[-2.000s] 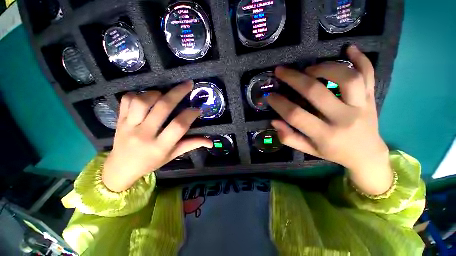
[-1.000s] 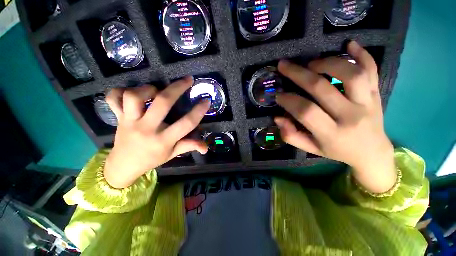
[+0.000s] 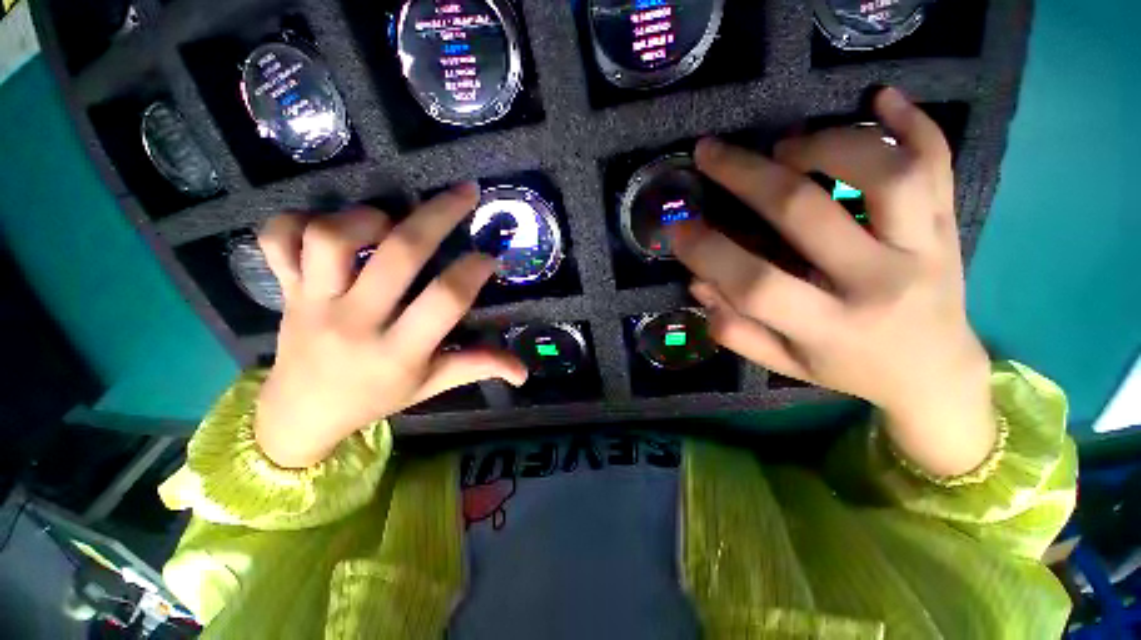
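The black foam tray (image 3: 573,163) holds round watch heads in square pockets. My left hand (image 3: 363,313) has its index fingertip and another finger at the left edge of a lit watch head (image 3: 532,238) with a white glare. My right hand (image 3: 838,281) has fingers at the right rim of a second watch head (image 3: 653,206) with small text. The fingers are spread; the watches sit in their pockets. Any side buttons are hidden under the fingertips. Two watch heads in the nearest row show green blocks, one right of centre (image 3: 676,338) and one left (image 3: 547,350).
Watch heads with lines of coloured text fill the far rows, one large at centre left (image 3: 457,56). A teal mat (image 3: 1064,238) lies around the tray. A person's yellow-green sleeves and grey shirt show at the bottom. A white sheet edge shows at right (image 3: 1122,400).
The tray has shifted slightly upward in view. My left fingertip has drawn back a little from the lit watch face. My right hand stays at the same watch with small finger shifts.
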